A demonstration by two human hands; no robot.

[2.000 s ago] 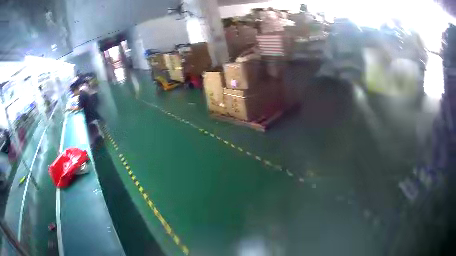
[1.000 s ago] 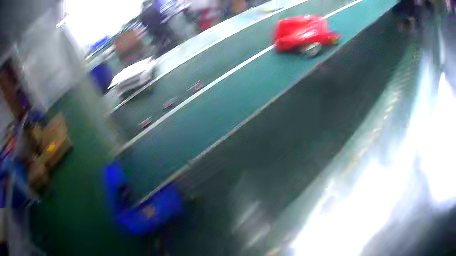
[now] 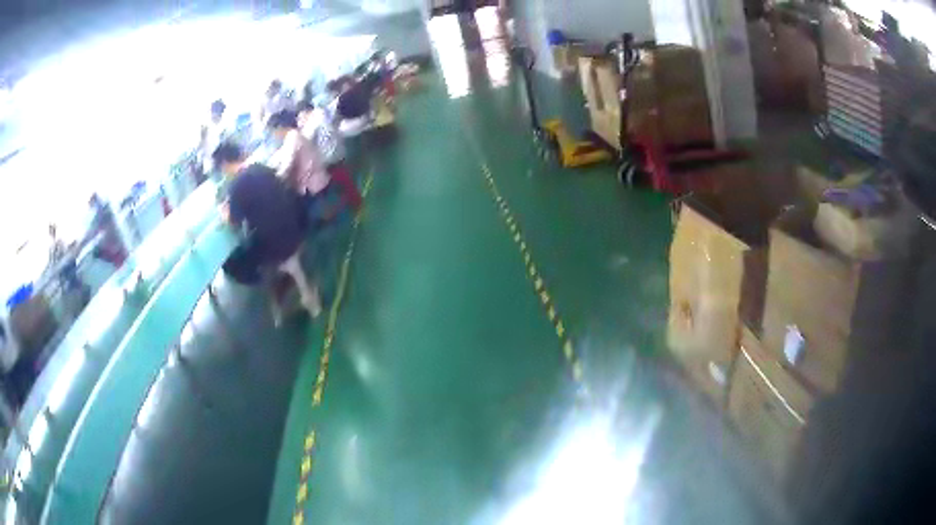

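Neither my left hand nor my right hand is in view. The green-topped line bench (image 3: 113, 388) with white edging runs from the lower left away to the upper left. Large open cardboard boxes (image 3: 708, 277) stand close on the right, and a smaller piece lies on top of one. What I hold, if anything, cannot be seen.
A person in dark clothes (image 3: 269, 210) sits at the bench, with several people beyond. Yellow-black tape lines (image 3: 531, 269) mark the green floor. A yellow pallet jack (image 3: 572, 146) and a red one (image 3: 667, 164) stand ahead. Glare covers the lower middle.
The view has swung away from the near bench and along the aisle. The red bag and blue bin have left the picture. The cardboard boxes now appear nearer, on the right.
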